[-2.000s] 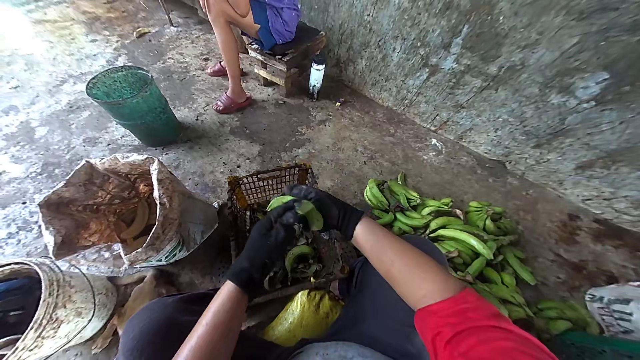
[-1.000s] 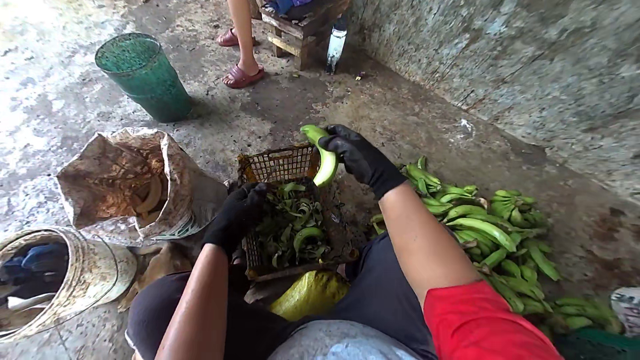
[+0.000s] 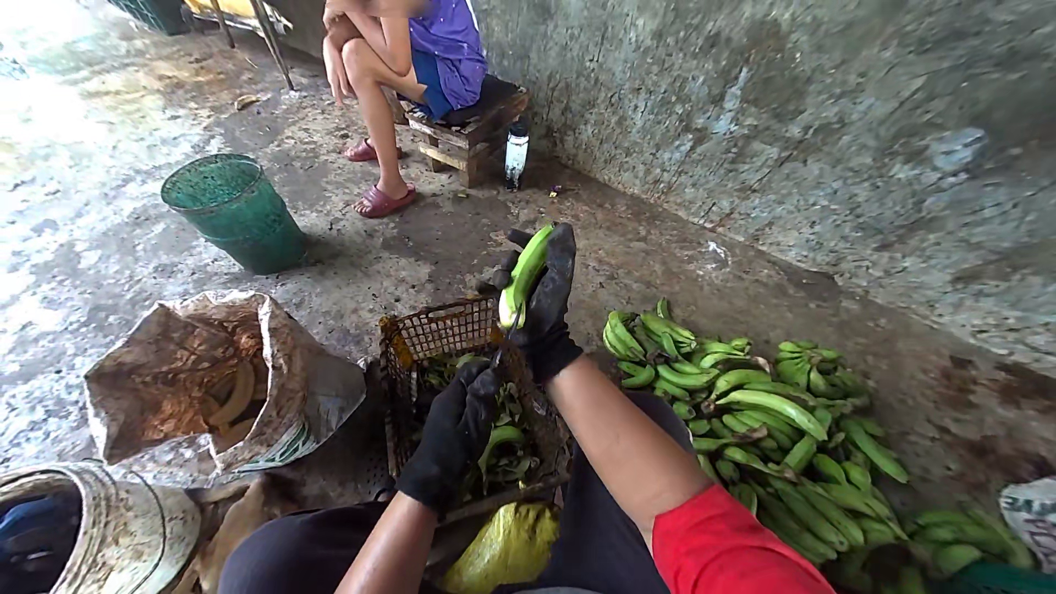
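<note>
My right hand (image 3: pixel 549 301), in a black glove, holds a green plantain (image 3: pixel 525 276) upright above the crate, its pale cut end pointing down. Just below, my left hand (image 3: pixel 455 433), also in a black glove, is closed on a knife (image 3: pixel 500 353), whose thin blade reaches up to the plantain's lower end. Most of the knife's handle is hidden in the glove. Beneath my hands a plastic crate (image 3: pixel 450 330) holds green peels (image 3: pixel 505 441). At the right, a large heap of green plantains (image 3: pixel 771 412) lies on the floor.
An open woven sack (image 3: pixel 318 388) and a dirty white bucket (image 3: pixel 136 528) stand at the left, with a green bin (image 3: pixel 247 219) beyond. A person (image 3: pixel 379 82) sits on a wooden stool (image 3: pixel 466 132) beside a bottle (image 3: pixel 516 155). A concrete wall (image 3: pixel 784 148) runs along the right.
My left hand has moved up from the crate's left side towards the plantain. The plantain stays in my right hand, now held upright. The view has tilted up, showing more of the seated person.
</note>
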